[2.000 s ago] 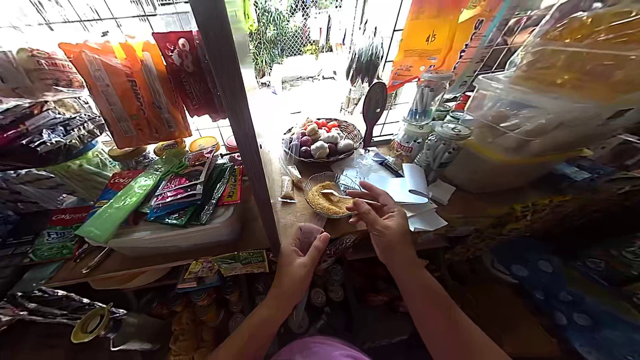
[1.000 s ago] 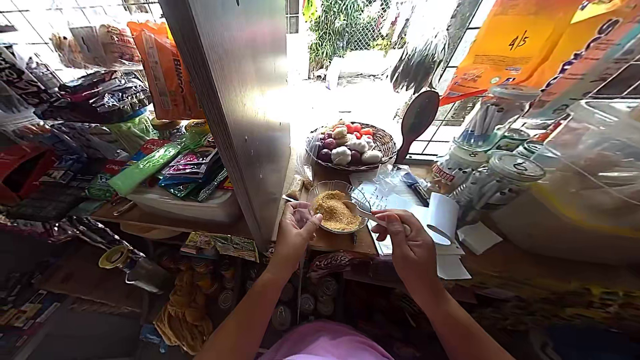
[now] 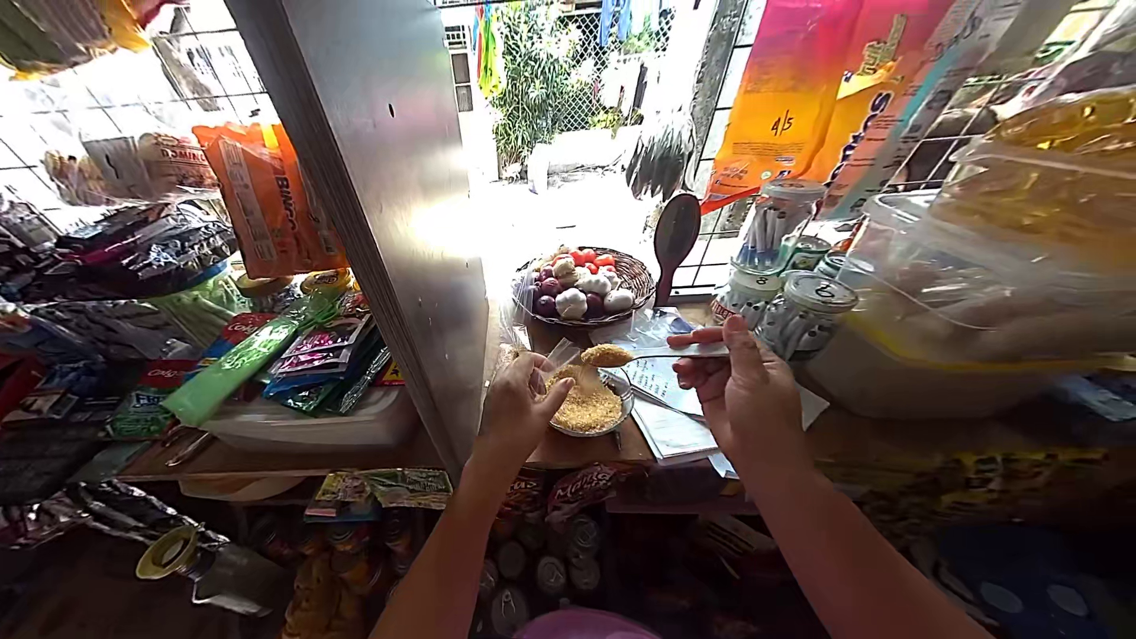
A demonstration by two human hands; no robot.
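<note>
My right hand (image 3: 741, 377) grips the handle of a spoon (image 3: 652, 352), whose bowl is heaped with tan granules. Below the spoon, a clear glass bowl (image 3: 612, 426) holds more of the granules (image 3: 587, 406). My left hand (image 3: 524, 399) pinches a small clear plastic bag (image 3: 562, 353) at the bowl's left rim, close to the tip of the spoon. Papers with handwriting (image 3: 674, 430) lie to the right of the bowl. Behind it stands a wicker basket (image 3: 635, 266) with garlic, onions and tomatoes.
A wooden post (image 3: 382, 177) rises left of the bowl. Lidded jars (image 3: 812, 306) and a large plastic tub (image 3: 923, 355) stand at the right. A dark paddle-shaped object (image 3: 676, 238) is upright beside the basket. Packets (image 3: 328, 346) lie on a white container at the left, and cans (image 3: 550, 575) sit below the shelf.
The spoon has risen from the granules in the bowl and now carries a heap. My left hand holds the bag up nearer to it. The view has shifted.
</note>
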